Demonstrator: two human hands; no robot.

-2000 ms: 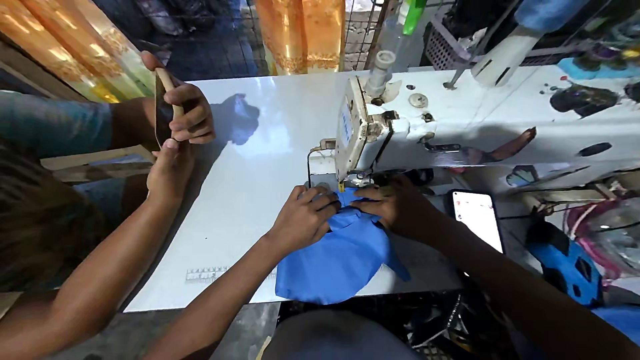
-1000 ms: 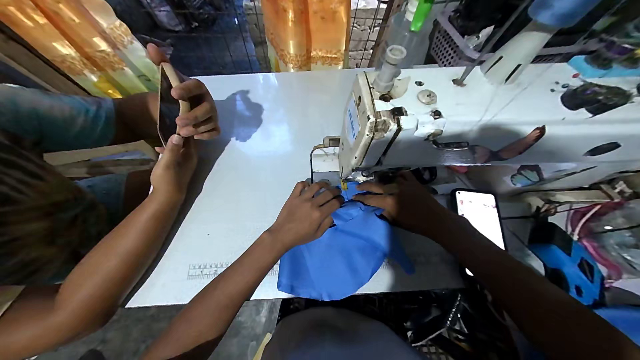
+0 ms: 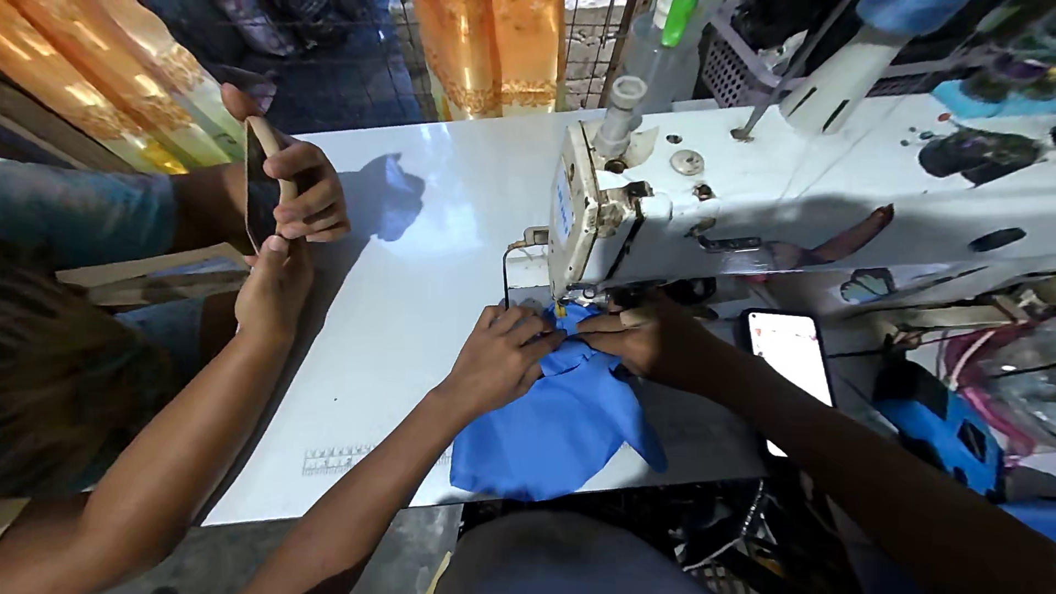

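A piece of blue fabric [image 3: 536, 441] lies under the needle area of a white sewing machine [image 3: 610, 214] and spreads down over the front of the white table [image 3: 388, 330]. Left of the needle, my left hand [image 3: 503, 355] presses on the fabric, its fingertips close to the presser foot. My right hand [image 3: 643, 334] is at the fabric's right side, below the machine head, thumb and fingers closed on a fold of it. The fingertips of both hands nearly meet just in front of the needle. The needle tip itself is hard to make out.
At the left, another person's hands [image 3: 289, 206] hold a phone [image 3: 262, 181] above the table. A lit smartphone [image 3: 790, 355] lies right of my right hand. A printed ruler scale [image 3: 330, 460] runs along the table's front edge. A plastic basket [image 3: 734, 62] stands behind the machine.
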